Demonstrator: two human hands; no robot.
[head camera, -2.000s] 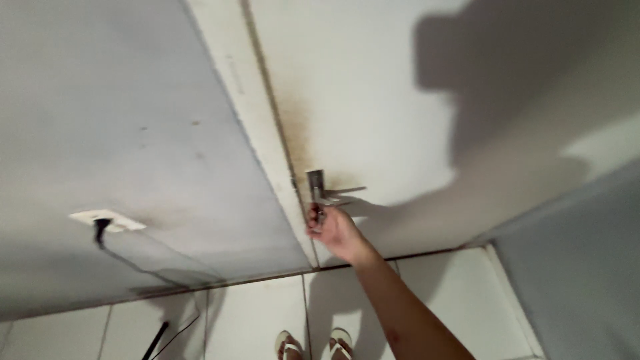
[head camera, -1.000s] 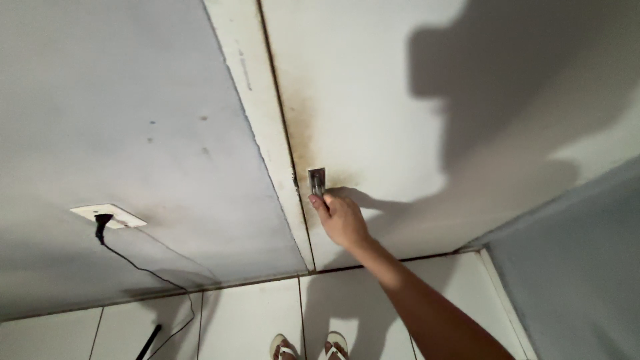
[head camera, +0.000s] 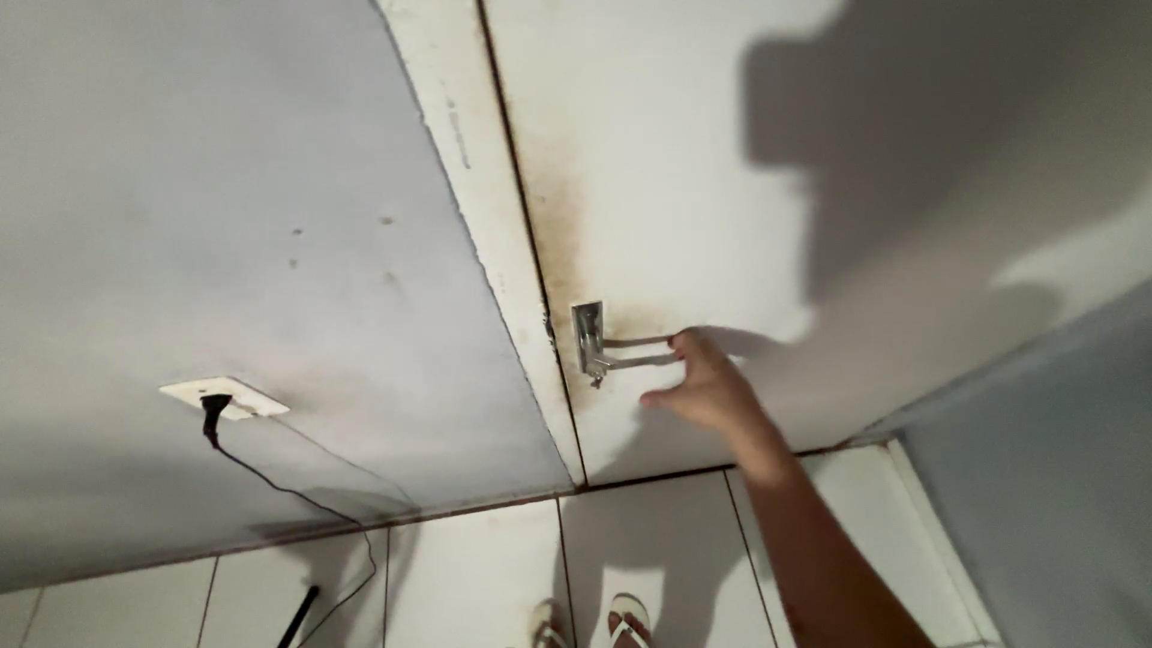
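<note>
A white door (head camera: 666, 207) with brown stains carries a metal lock plate (head camera: 589, 326) near its left edge. From the plate a metal lever handle (head camera: 634, 363) points right, and a key (head camera: 596, 378) appears to sit in the lock below it. My right hand (head camera: 711, 382) is at the free end of the lever, fingers apart, with the index fingertip at or just above it; whether it touches is unclear. Nothing is held in its palm. My left hand is out of view.
A black plug (head camera: 214, 409) sits in a white wall outlet (head camera: 261, 405), its cord (head camera: 288, 490) hanging to the tiled floor (head camera: 477, 558). A black rod-like object (head camera: 299, 619) is at the bottom. A grey wall (head camera: 1053, 450) stands at right, and two feet in white flip-flops (head camera: 629, 619) show below.
My right hand was at the key and lock area in the earlier frames. It has moved right along the lever to its free end, and its fingers have spread, uncovering the key.
</note>
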